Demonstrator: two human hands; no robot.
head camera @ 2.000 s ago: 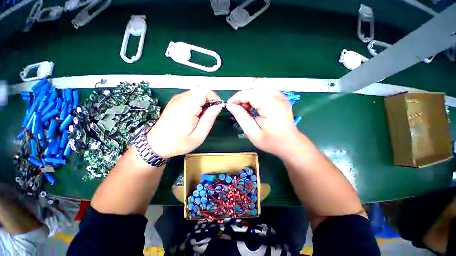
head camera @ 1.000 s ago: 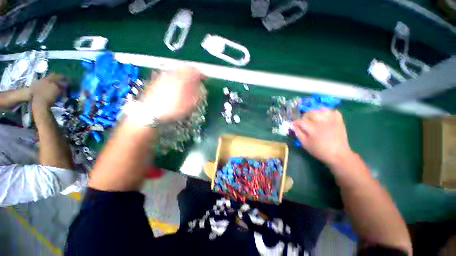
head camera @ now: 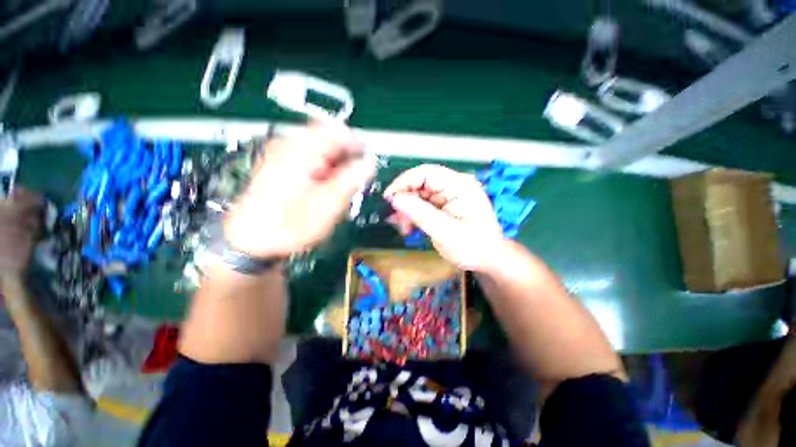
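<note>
My left hand [head camera: 301,196] is blurred and raised over the green table, left of centre; I cannot tell if it holds anything. My right hand [head camera: 449,209] is right of it, fingers curled with the fingertips close together; something small may be at them, too blurred to tell. Behind my left hand is a heap of circuit boards [head camera: 229,175]. Blue cylinders [head camera: 131,196] lie in a heap at the far left. More blue pieces [head camera: 508,196] lie just right of my right hand. Small white parts [head camera: 371,194] lie between my hands.
The parts box [head camera: 406,272] with blue cylinders and red wires stands at the near table edge. An open carton [head camera: 729,231] stands at right. A white rail [head camera: 436,147] and a slanting post [head camera: 698,92] border the belt with white housings [head camera: 310,94]. Another person's arm [head camera: 35,306] is at left.
The view has swung left and back. My right hand has left the blue pieces at right and is now near my left hand. Loose blue cylinders now show at the box's upper left.
</note>
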